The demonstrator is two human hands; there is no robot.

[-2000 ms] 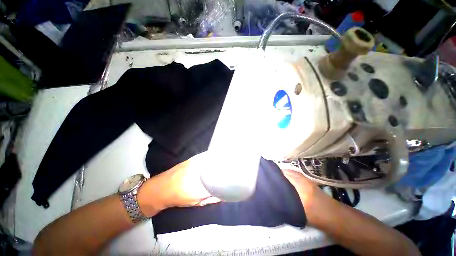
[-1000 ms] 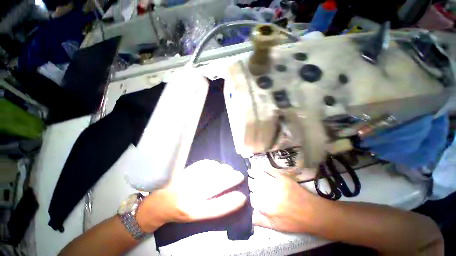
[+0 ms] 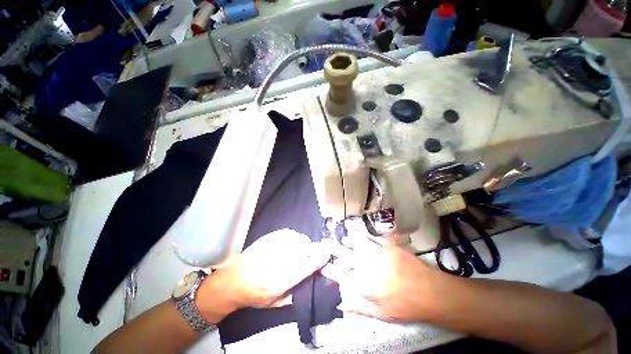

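The dark garment (image 3: 284, 190) lies on the white table left of and in front of the machine head, with a long sleeve-like part (image 3: 131, 221) spread to the left. My left hand (image 3: 277, 266) rests on the cloth, its fingertips pinching it near the needle area. My right hand (image 3: 373, 276) is close beside it, fingertips on the cloth edge; glare washes out both hands' fingers. A cloth flap (image 3: 318, 304) hangs down below the hands. The cream sewing machine (image 3: 456, 124) stands to the right. Its presser foot is hard to make out.
The white lamp (image 3: 225, 193) on a silvery gooseneck covers part of the garment. Black-handled shears (image 3: 465, 249) lie under the machine arm. A light blue cloth bundle (image 3: 560, 200) hangs behind them. A black slab (image 3: 131, 124) is at far left; a blue cone (image 3: 440, 31) stands behind the machine.
The view has shifted, so the machine's top shows more. My hands have come together at the cloth edge, and the cloth below them is now bunched into a narrow flap.
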